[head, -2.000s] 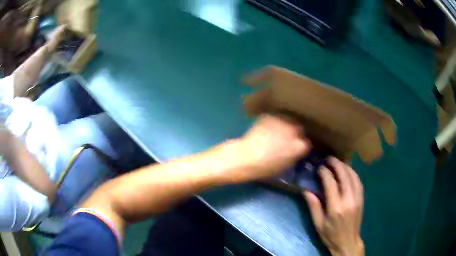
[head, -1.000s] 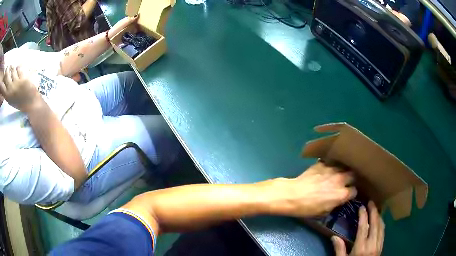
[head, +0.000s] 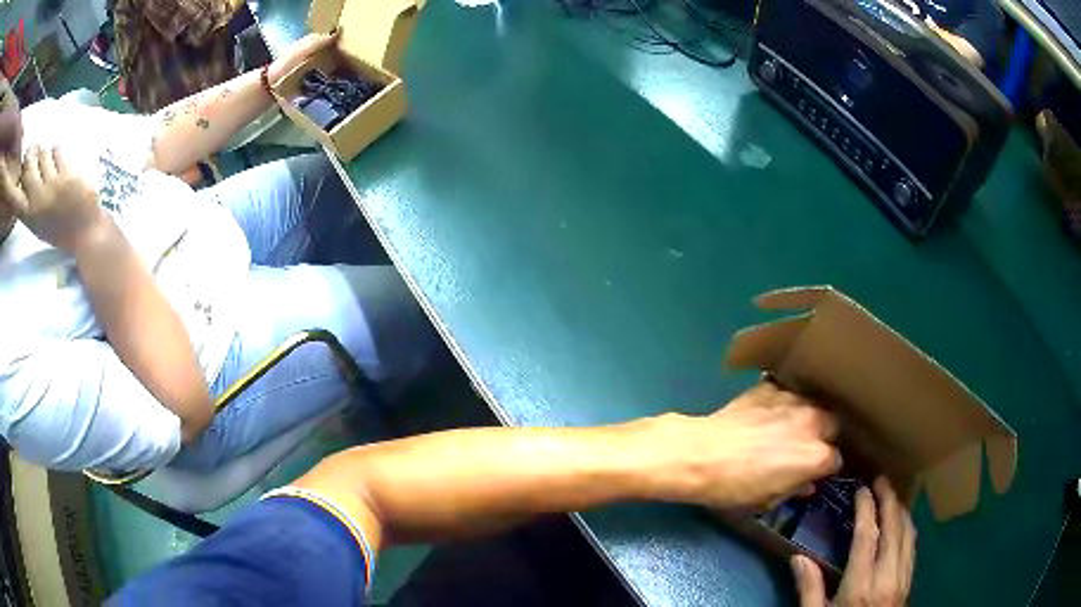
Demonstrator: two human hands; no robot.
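A small brown cardboard box lies open at the lower right, its eared lid standing up on the far side. My left hand reaches into the left part of the box with curled fingers; what the fingertips touch is hidden. My right hand lies at the near right edge of the box, thumb outside and fingers over the contents, cut off by the lower picture edge. Between my hands a dark block with a black cable shows inside the box.
A large black radio-like box stands at the far right of the green table. Loose black cables lie at the far edge. A seated person at the left holds another open box with a coiled cable.
The view has swung, bringing the neighbour and the radio-like box further into the picture. Over the last second my hands stay at the box, with the left hand's fingers slightly shifted.
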